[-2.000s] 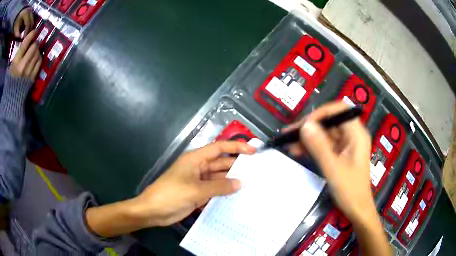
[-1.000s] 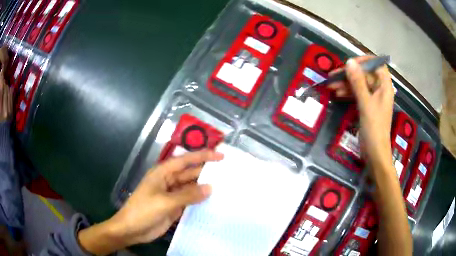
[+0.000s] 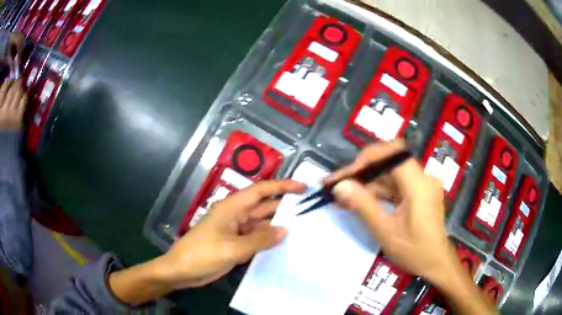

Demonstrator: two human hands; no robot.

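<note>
My left hand (image 3: pixel 215 240) holds the upper left edge of a white label sheet (image 3: pixel 302 258) between thumb and fingers. My right hand (image 3: pixel 400 209) holds black tweezers (image 3: pixel 363 175), their two parted tips over the upper part of the sheet. Whether a label is at the tips cannot be told. Below lies a clear tray (image 3: pixel 166 191) with red device housings, one at the top left (image 3: pixel 314 71) and another beside it (image 3: pixel 388 98), each with a black ring and white areas. The sheet and my right hand hide parts of the lower row.
A dark green bench top (image 3: pixel 142 123) lies left of the tray. At the far left are another person's hand (image 3: pixel 12 101) and another tray of red housings (image 3: pixel 43 98). A pale board (image 3: pixel 480 55) lies beyond the tray. A white slip (image 3: pixel 547 283) is at the lower right.
My right hand with the tweezers has moved from a housing in the upper row back to the sheet. The sheet has shifted slightly right in view.
</note>
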